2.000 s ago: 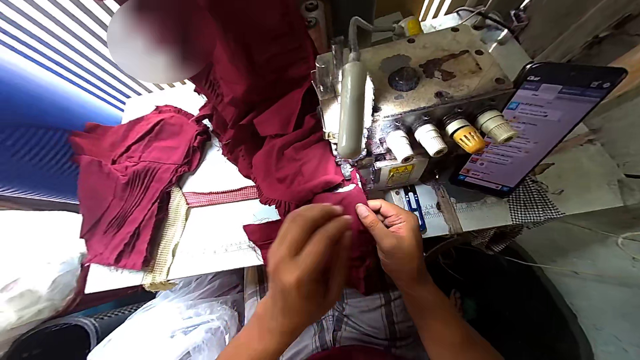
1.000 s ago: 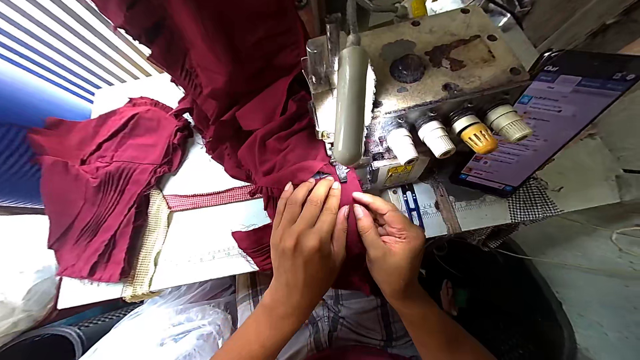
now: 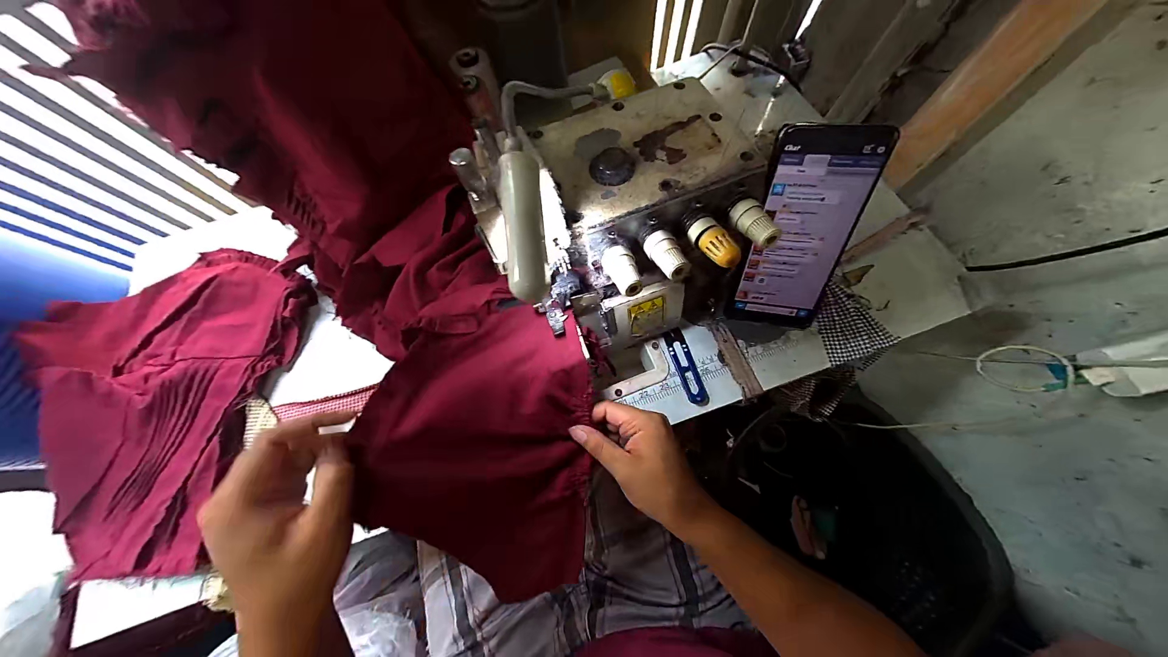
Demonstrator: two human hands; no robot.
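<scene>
Maroon fabric lies spread in front of an overlock sewing machine, its upper right edge at the presser foot. My right hand pinches the gathered right edge between thumb and fingers, just below the machine. At the fabric's left edge is my left hand, blurred, fingers curled with the thumb apart; whether it grips the cloth is unclear. More ruffled maroon cloth is heaped behind and left of the needle area. The needle itself is hidden.
A pleated maroon piece lies at the left. A phone with a lit screen leans right of the tension knobs. A blue slotted part sits on the ruled table edge. Checked cloth hangs near a dark bin.
Both hands were close together at the machine's front; now my left hand is well out to the left, and the maroon fabric lies spread wide between them.
</scene>
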